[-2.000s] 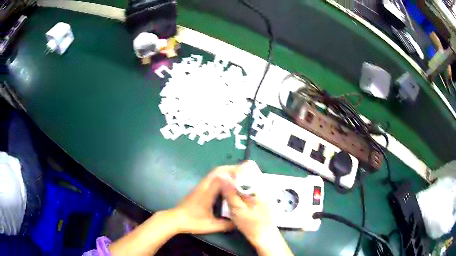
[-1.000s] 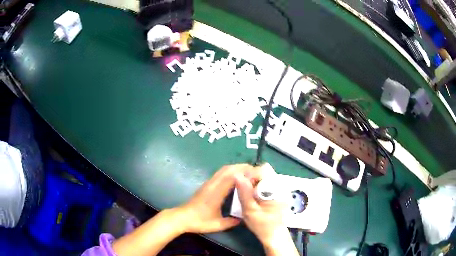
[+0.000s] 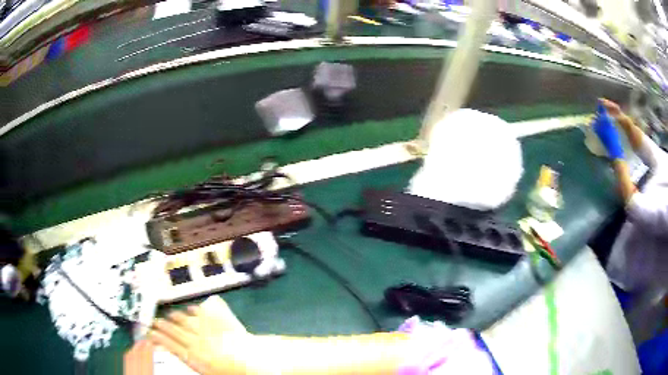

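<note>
My right hand [image 3: 192, 338] is at the bottom left, its forearm reaching in from the right. Its fingers lie over a white object [image 3: 225, 315], probably the white test power strip; blur hides whether it grips anything. A skin-coloured patch at the bottom edge, probably my left hand [image 3: 138, 357], is cut off and blurred. The loose pile of white clips [image 3: 95, 296] lies to the left. A dark cord crosses the pile towards my right hand. The white multi-socket strip [image 3: 196, 269], with a round black plug in its right end, lies beyond my right hand.
Behind are a brown power strip [image 3: 256, 218] with tangled cord and two cubes [image 3: 286, 111] on the dark belt. Rightward are a black power strip [image 3: 439, 228], coiled black cord [image 3: 428, 300], a white bag [image 3: 472, 157], red-green cutters [image 3: 543, 249] and a person with a blue glove [image 3: 606, 132].
The view has swung right. My hands, earlier together around a white cube on the test strip, now show at the bottom left, my left hand mostly out of the picture. The held cube cannot be made out.
</note>
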